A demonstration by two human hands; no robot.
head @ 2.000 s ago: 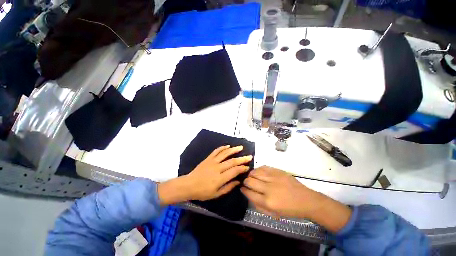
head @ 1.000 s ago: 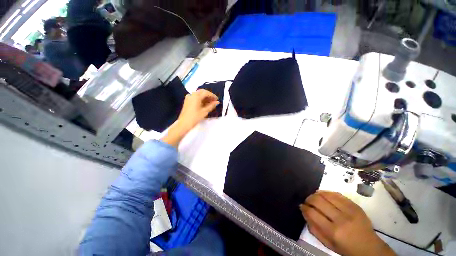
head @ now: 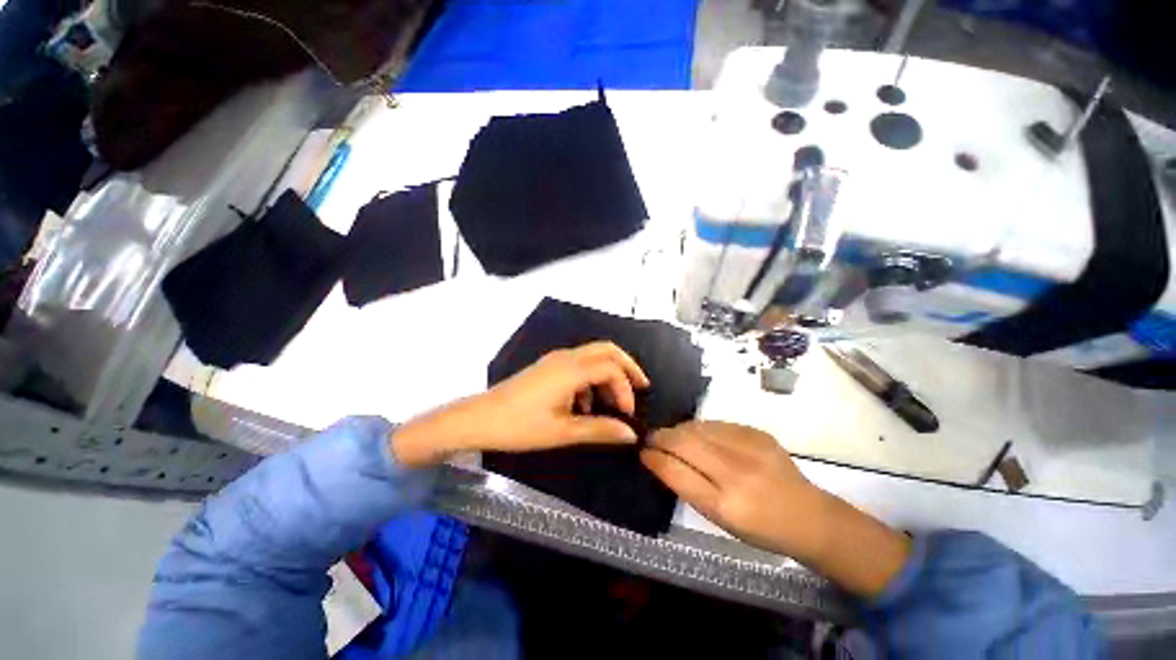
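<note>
A large black many-sided panel (head: 555, 338) lies flat on the table, left of the needle and presser foot (head: 778, 348). My left hand (head: 548, 402) is over it with curled fingers, thumb and fingertips pinching black fabric near the panel's right part. My right hand (head: 735, 484) meets it there, its fingertips closed on black fabric at the panel's right edge. Black on black hides whether a separate small piece is between the fingers. The sewing machine head (head: 890, 181) stands to the right.
Behind lie a larger black stack (head: 548, 187), a smaller black stack (head: 397, 242) and an uneven black pile (head: 255, 286). Dark-handled snips (head: 890, 387) lie right of the needle. A ruler strip (head: 580, 526) runs along the front edge. A blue sheet (head: 555, 45) is behind.
My left hand has come back from the smaller black stack to the panel and meets my right hand. The view has swung back to the right.
</note>
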